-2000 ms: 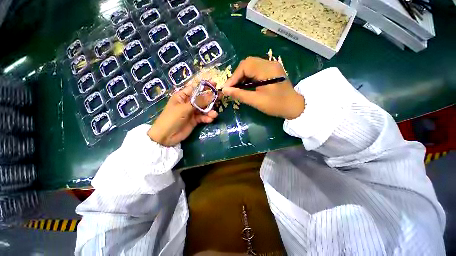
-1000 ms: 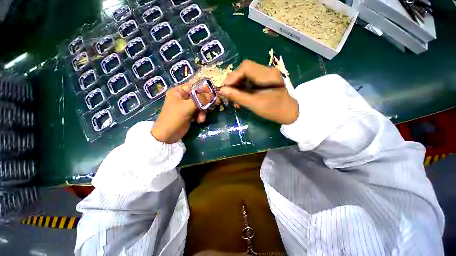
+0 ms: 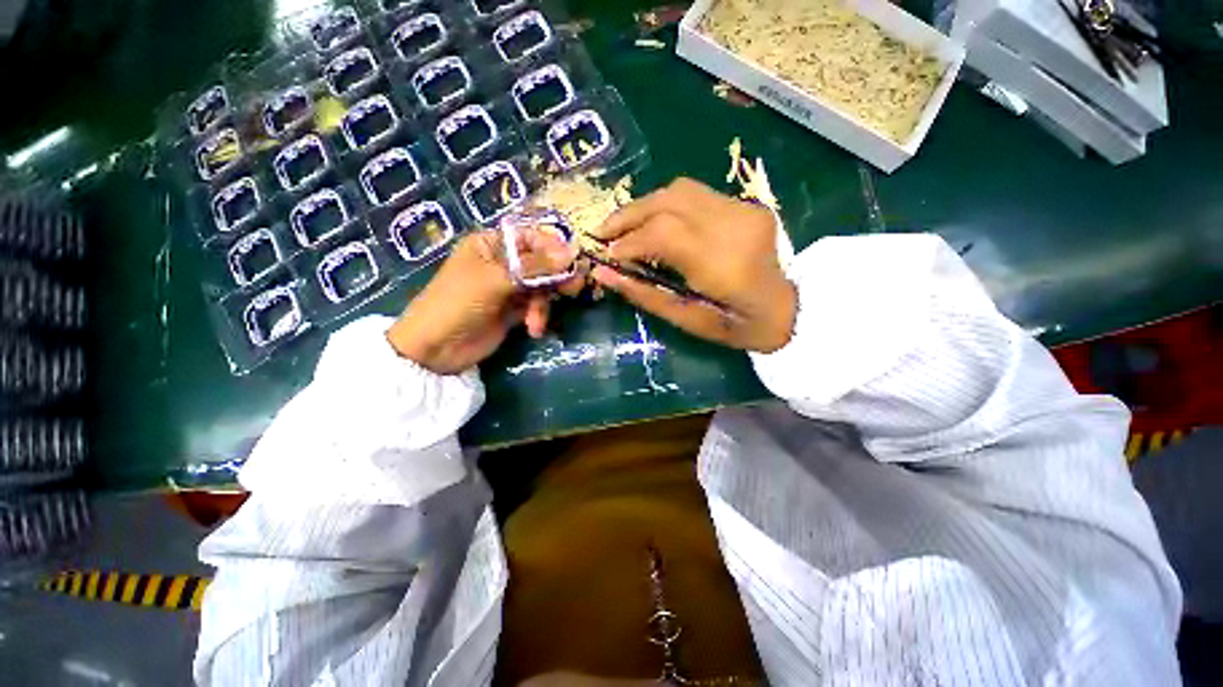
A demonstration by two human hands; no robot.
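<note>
My left hand [image 3: 470, 302] holds a housing [image 3: 515, 258], a rounded-square ring with a silvery edge, tilted over the bench. My right hand [image 3: 711, 262] holds slim dark tweezers [image 3: 660, 279]; their tip end is at the housing's right side, and any part in it is too small to tell. A loose heap of small cream parts [image 3: 584, 201] lies just behind the hands, partly hidden by them. A clear blister tray [image 3: 362, 201] with rows of similar housings stands to the left; its near right corner is beside the heap.
A white open parts box [image 3: 791, 98] full of cream bits is at the upper right. Separate cream pieces [image 3: 754, 175] lie behind my right hand. White boxes [image 3: 1060, 74] with dark metal tools [image 3: 1107, 27] are at the far right. Stacked trays [image 3: 43, 362] stand at far left.
The housing has turned in my left hand and shifted slightly left. My right hand has moved slightly, and the tweezers now slant down to the right instead of lying nearly level.
</note>
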